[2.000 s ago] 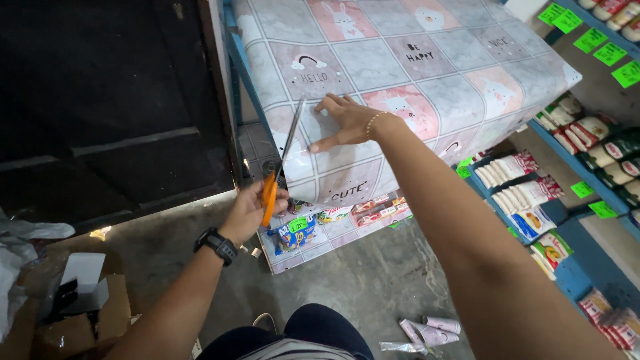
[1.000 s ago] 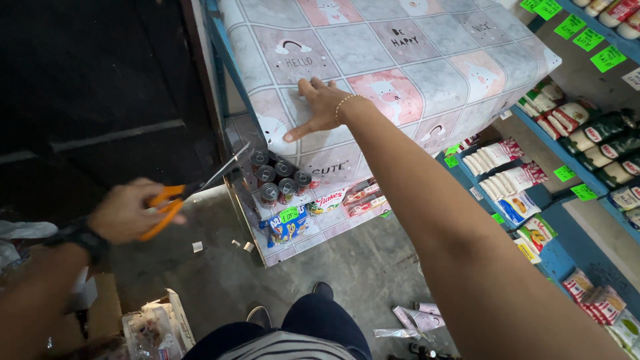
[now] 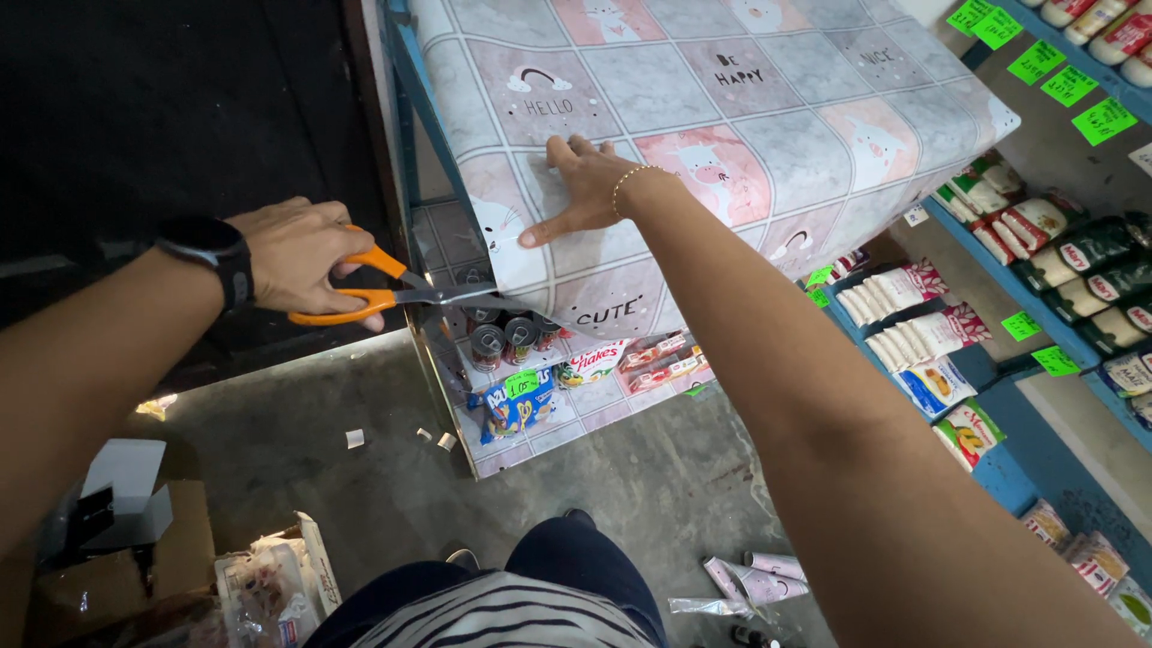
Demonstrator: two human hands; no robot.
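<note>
My left hand (image 3: pixel 301 256), with a black watch on its wrist, grips orange-handled scissors (image 3: pixel 387 301). Their parted blades reach the overhanging corner of a patterned plastic table cover (image 3: pixel 630 117), one blade passing along its lower edge. On top of the cover, my right hand (image 3: pixel 585 189) lies flat near that corner with its fingers spread and nothing held. Beneath the overhang, several dark cans (image 3: pixel 504 340) and a blue snack bag (image 3: pixel 517 405) stand on a lower shelf lined with the same pattern.
A dark door (image 3: pixel 180 117) is at the left. Blue shelves (image 3: pixel 1012 279) with packaged goods and green tags line the right. On the floor are an open cardboard box (image 3: pixel 184 540), scraps of the cover (image 3: pixel 760 580) and small white pieces (image 3: pixel 355 439).
The scissors, held away from the cover's corner a second ago, have come back to it. My right hand stays on the cover. The cans are now partly hidden under the overhang.
</note>
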